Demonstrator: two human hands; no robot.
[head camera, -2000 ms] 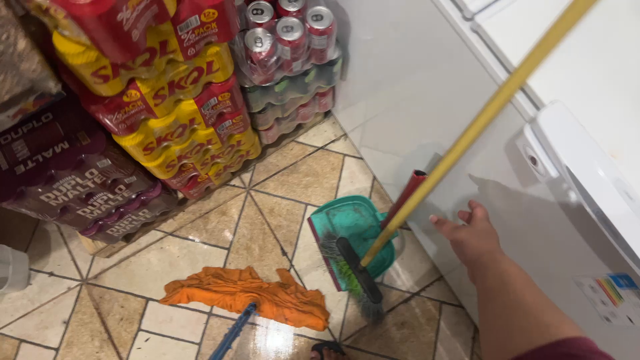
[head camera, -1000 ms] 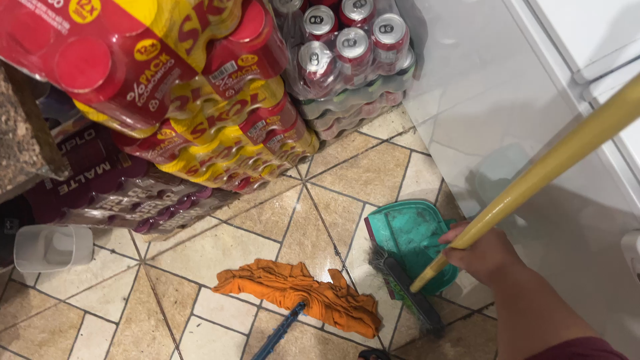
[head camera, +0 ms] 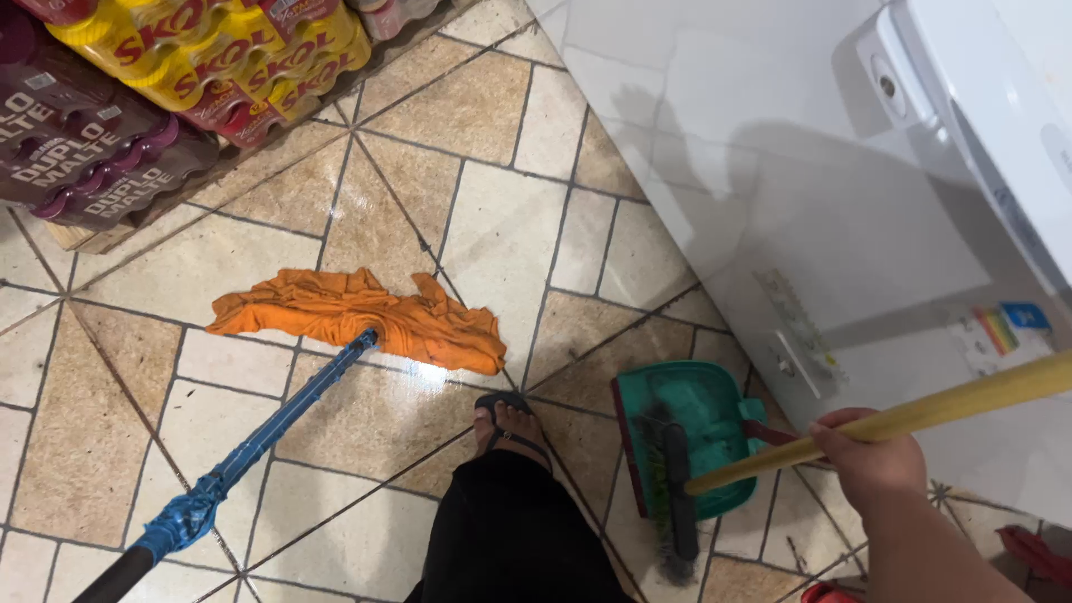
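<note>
My right hand (head camera: 875, 456) is closed around the yellow broom handle (head camera: 938, 410), low down and beside the dustpan's dark red handle; whether it grips that too is hard to see. The broom head (head camera: 680, 494), with dark and green bristles, rests over the front edge of a teal dustpan (head camera: 712, 402) that holds dark dirt. An orange cloth (head camera: 360, 314) is spread on the tiles around the end of a mop or squeegee pole (head camera: 285, 414) wrapped in blue, which runs out at the lower left. My left hand is outside the view.
Shrink-wrapped beer can packs (head camera: 176, 63) stand on a wooden pallet (head camera: 88, 237) at the upper left. A white appliance (head camera: 754, 209) borders the floor on the right. My sandaled foot (head camera: 511, 427) is between cloth and dustpan. Red objects (head camera: 829, 593) lie at the lower right.
My right hand was open near the broom two seconds ago, then closed on its handle by the dustpan. The broom handle now leans lower to the right. The view has shifted down.
</note>
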